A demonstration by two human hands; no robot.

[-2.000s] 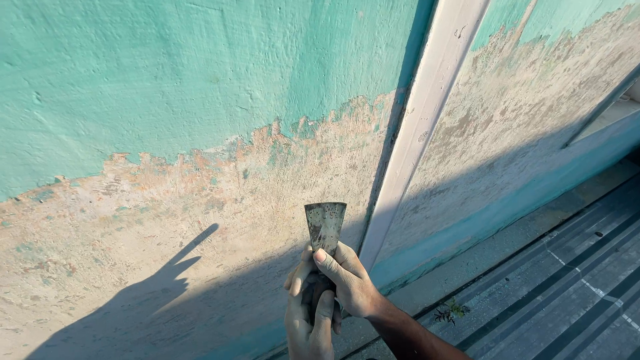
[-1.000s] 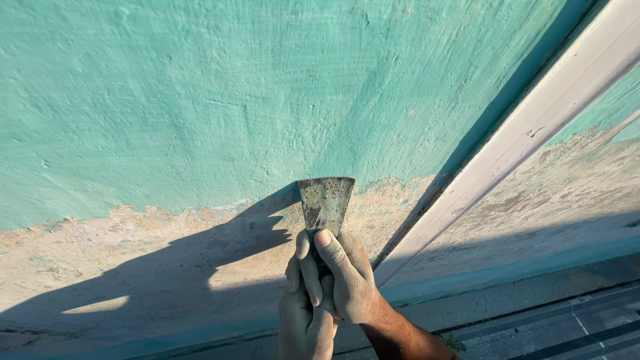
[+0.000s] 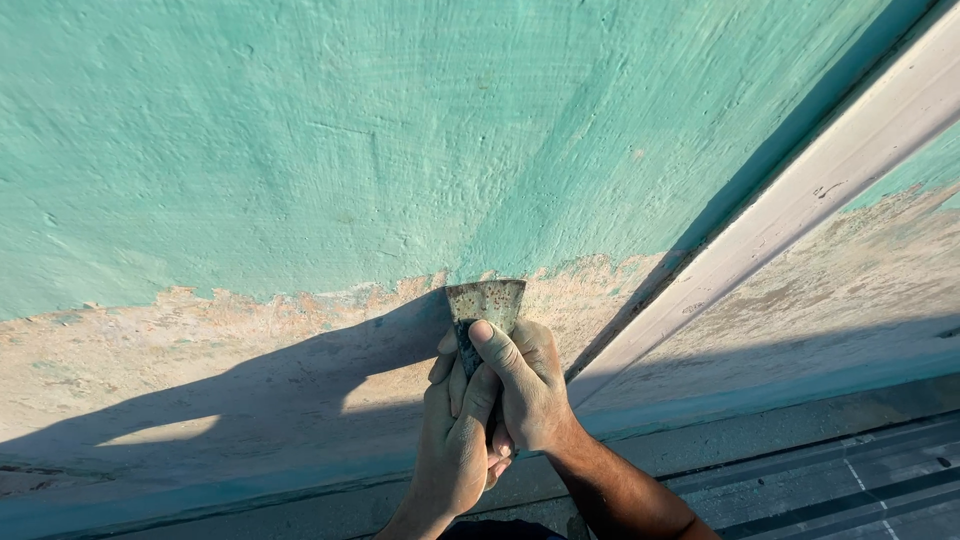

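Both of my hands grip one metal paint scraper (image 3: 487, 298), its broad, rust-spotted blade pointing up at the wall. My left hand (image 3: 459, 435) wraps the handle from the left and below. On the right, my right hand (image 3: 531, 379) holds it too, with the thumb laid along the lower blade. The handle is mostly hidden by the fingers, which are coated in pale dust. The blade's edge meets the ragged border between turquoise paint (image 3: 322, 150) and bare, pinkish plaster (image 3: 232, 330).
A pale vertical trim strip (image 3: 772, 202) stands out from the wall at the right. A ledge (image 3: 720, 431) runs along the wall's foot, beside a striped dark floor (image 3: 847, 480). My shadow falls across the plaster.
Two seconds ago the scraper was held off the wall, with its shadow apart; now shadow and blade meet at the paint border. The view has shifted closer to the wall.
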